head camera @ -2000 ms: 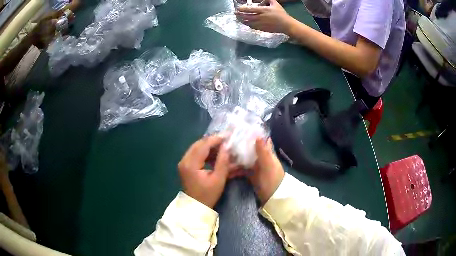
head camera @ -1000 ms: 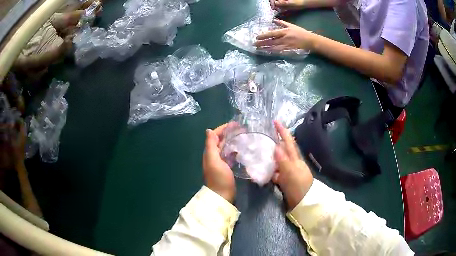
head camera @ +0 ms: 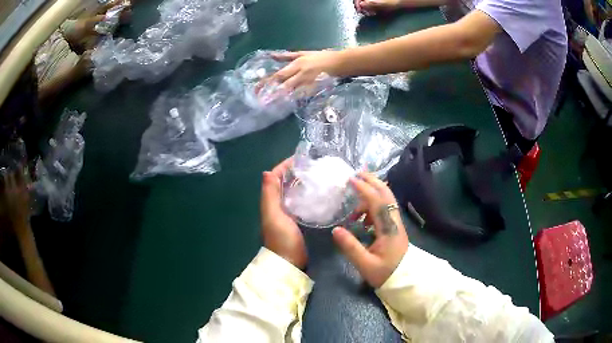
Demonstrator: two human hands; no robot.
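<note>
A clear round cup [head camera: 319,220] is held between my two bare hands above the green table. A cloudy white wad [head camera: 318,190] fills much of it. My left hand [head camera: 283,224] grips the cup's left side. My right hand [head camera: 377,231] is at its right side, fingertips on the rim or wad, thumb lower and apart from the cup. Just beyond, another clear cup [head camera: 329,127] with a small white and brown fitting lies among clear bags.
Bagged cups [head camera: 225,120] lie beyond; another person's hand [head camera: 295,72] touches them. More crumpled bags [head camera: 178,40] lie far left and at left [head camera: 64,167]. A black padded strap [head camera: 443,214] lies right of my hands. A red stool [head camera: 565,268] stands beside the table.
The white wad sits in the cup in a changed shape, and my right hand has shifted and turned. The other person's arm has reached left onto the bagged cups, away from the bag at the far side.
</note>
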